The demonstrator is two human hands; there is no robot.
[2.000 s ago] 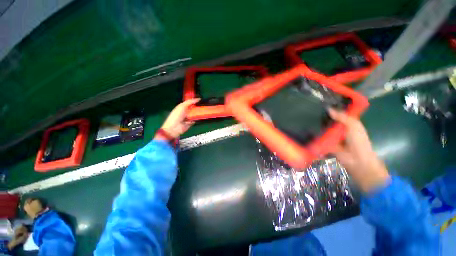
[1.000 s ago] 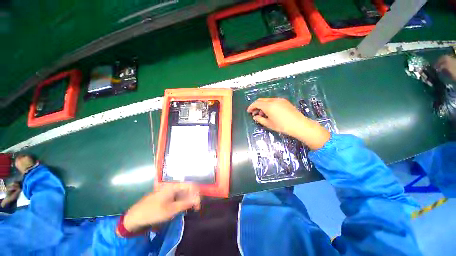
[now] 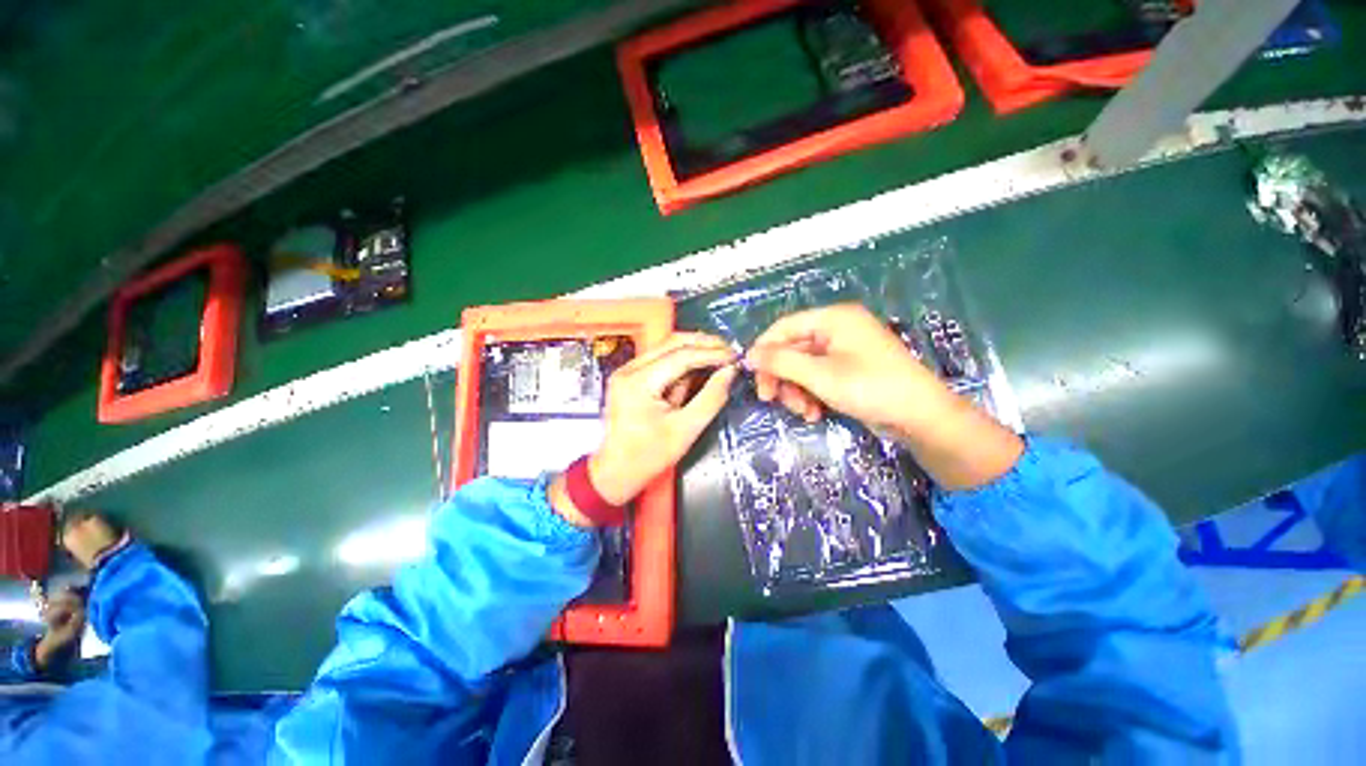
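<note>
An open black tablet unit in an orange foam frame [image 3: 653, 576] lies on the bench in front of me, its board [image 3: 542, 374] at the far end. My left hand [image 3: 656, 412] is over the frame's right side, with thumb and finger pinched. My right hand [image 3: 854, 374] is over the clear blister tray [image 3: 839, 561], and its fingertips meet those of my left hand. A tiny dark piece seems to be between the fingertips; which hand grips it is hard to tell. My left forearm hides part of the tablet. Dark and silver components sit in the tray.
Framed tablets [image 3: 802, 157] and an unframed one [image 3: 333, 273] lie on the green belt behind the white rail [image 3: 884, 202]. A grey bar slants at upper right. Wrapped parts lie far right. Another person's hands are at left.
My left hand has moved up and right from the frame's near edge to meet my right hand. The right hand's fingers have come together with it. The view has shifted slightly.
</note>
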